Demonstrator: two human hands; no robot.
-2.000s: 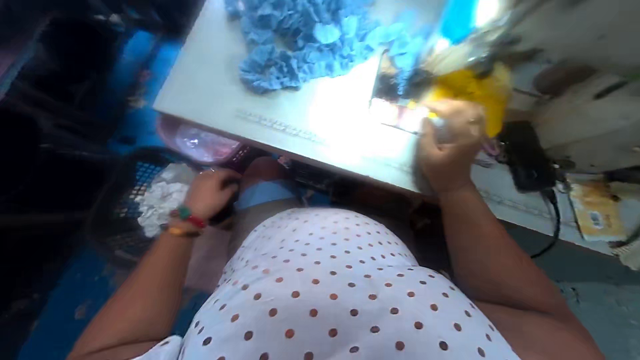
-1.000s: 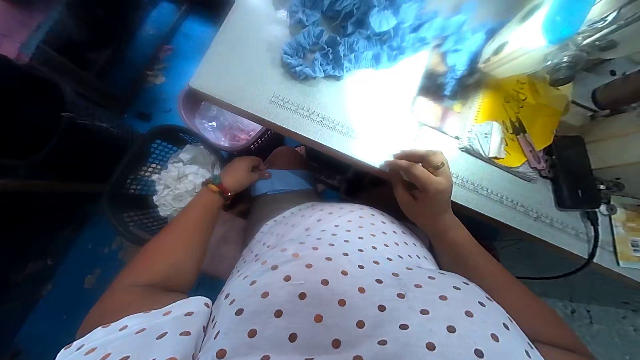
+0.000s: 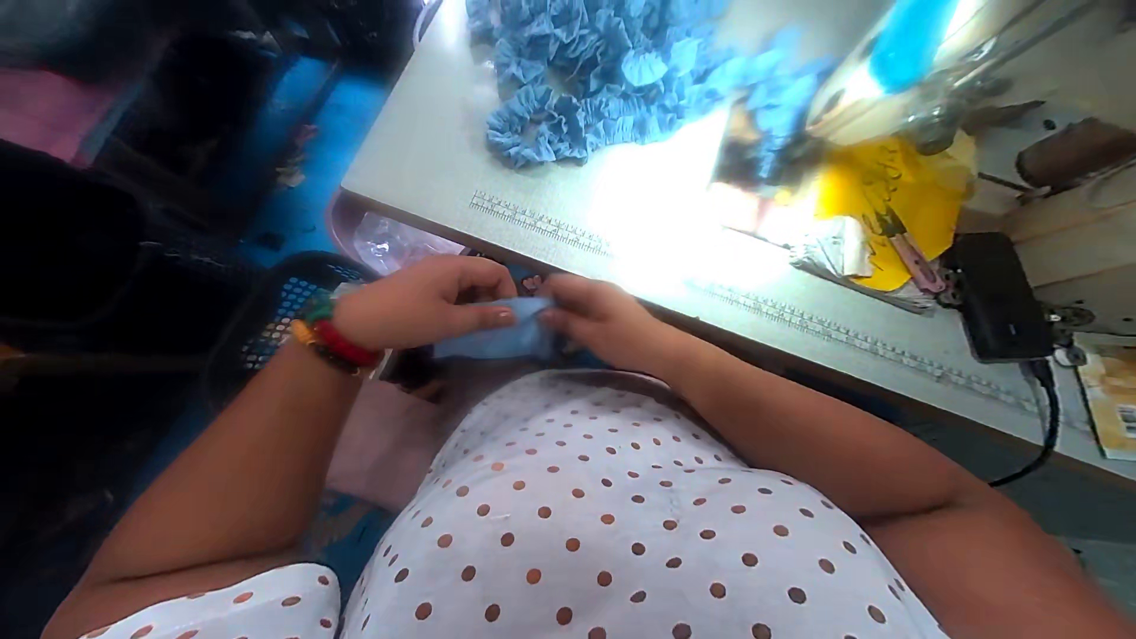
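Over my lap lies a light blue piece of fabric (image 3: 510, 333), just in front of the table's edge. My left hand (image 3: 426, 302), with coloured bands at the wrist, pinches its upper edge between thumb and fingers. From the other side, my right hand (image 3: 599, 319) has its fingertips on the same fabric, close to the left thumb. Parts of the fingers and the fabric's underside are hidden. On the table lies a pile of blue gathered fabric scrunchies (image 3: 537, 129).
The white table (image 3: 417, 151) bears printed ruler scales. At right lie yellow material (image 3: 932, 204), small pink-handled scissors or snips (image 3: 914, 253) and a black box with a cable (image 3: 998, 297). Below left are a pink basin (image 3: 342, 226) and a dark perforated basket (image 3: 257, 311). Glare hides mid-table.
My right hand has come from the yellow material, past the table's edge, to the blue fabric on my lap. My left hand now holds that fabric beside it.
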